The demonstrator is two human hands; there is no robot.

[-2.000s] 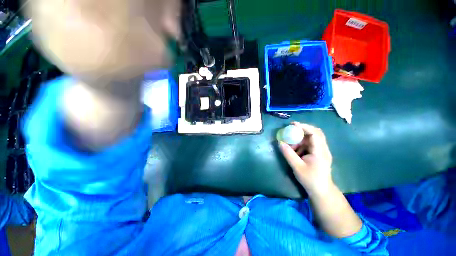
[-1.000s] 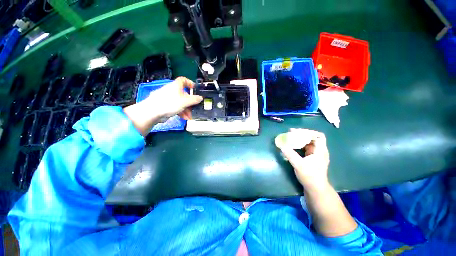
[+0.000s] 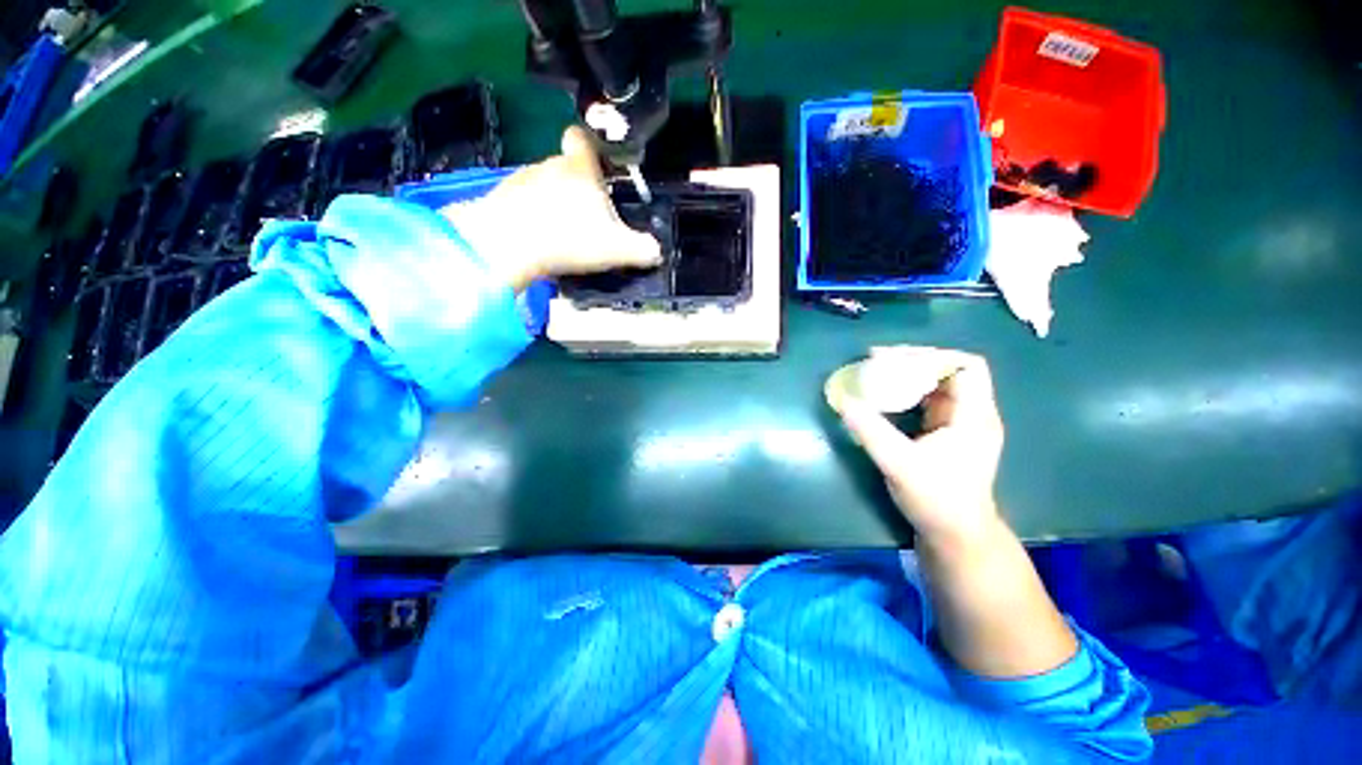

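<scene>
A black rectangular housing (image 3: 708, 247) lies on the white nest block (image 3: 672, 330) under the black toggle press (image 3: 627, 67). My left hand (image 3: 560, 221) reaches over the left half of the housing, fingertips on or just above it, thumb and finger spread around the press tip; it hides that half. Whether it grips a small part cannot be seen. My right hand (image 3: 941, 441) is over the bench front, right of the block, with fingers curled around the whitish glue bottle (image 3: 859, 386), which is mostly hidden by the fingers.
The right blue bin (image 3: 893, 209) with black contents stands right of the block, the red bin (image 3: 1076, 112) beyond it, a white tissue (image 3: 1034, 262) below. The left blue bin (image 3: 448, 187) is mostly behind my left arm. Rows of black housings (image 3: 284, 187) stand at left.
My left hand first swung away from in front of the camera to the housing's left edge, then moved right over its left half. My right hand stays with the bottle. The view shifted.
</scene>
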